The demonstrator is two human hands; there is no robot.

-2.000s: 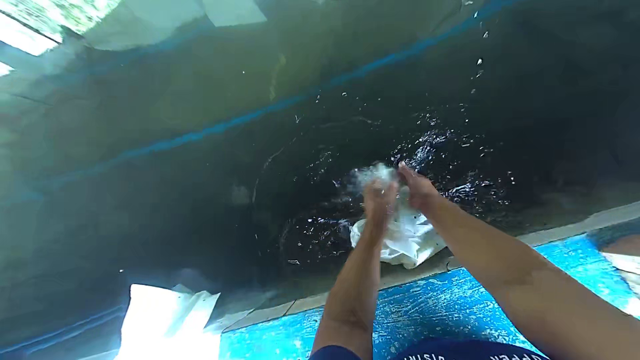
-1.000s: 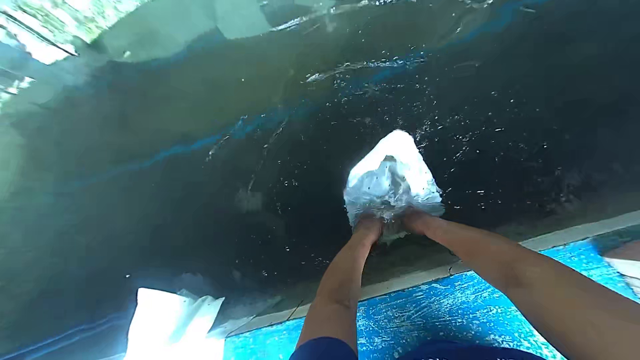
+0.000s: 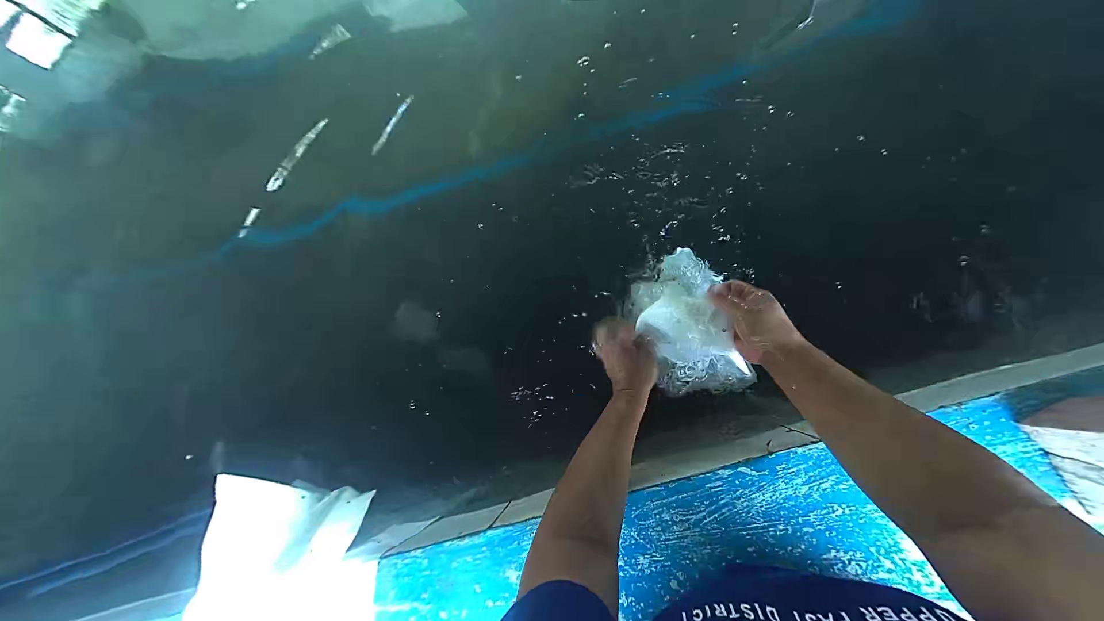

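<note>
A soaked white cloth or sheet (image 3: 686, 323) lies bunched at the surface of dark water, with droplets scattered around it. My right hand (image 3: 755, 321) grips its right edge, fingers toward the cloth. At its left edge is my left hand (image 3: 625, 354), blurred by motion; its fingers are hard to make out, so its hold cannot be told. A second white cloth or sheet (image 3: 280, 548), very bright, hangs over the pool's edge at the lower left.
The pool's pale stone edge (image 3: 681, 466) runs slantwise below my hands. Beside it is a worn, blue-painted deck (image 3: 733, 517). A blue line (image 3: 466, 177) crosses the water beyond, with bright reflections at the upper left.
The white cloth was spread flat and peaked away from me a second ago; now it is bunched between my hands. My hands have moved farther out over the water and apart.
</note>
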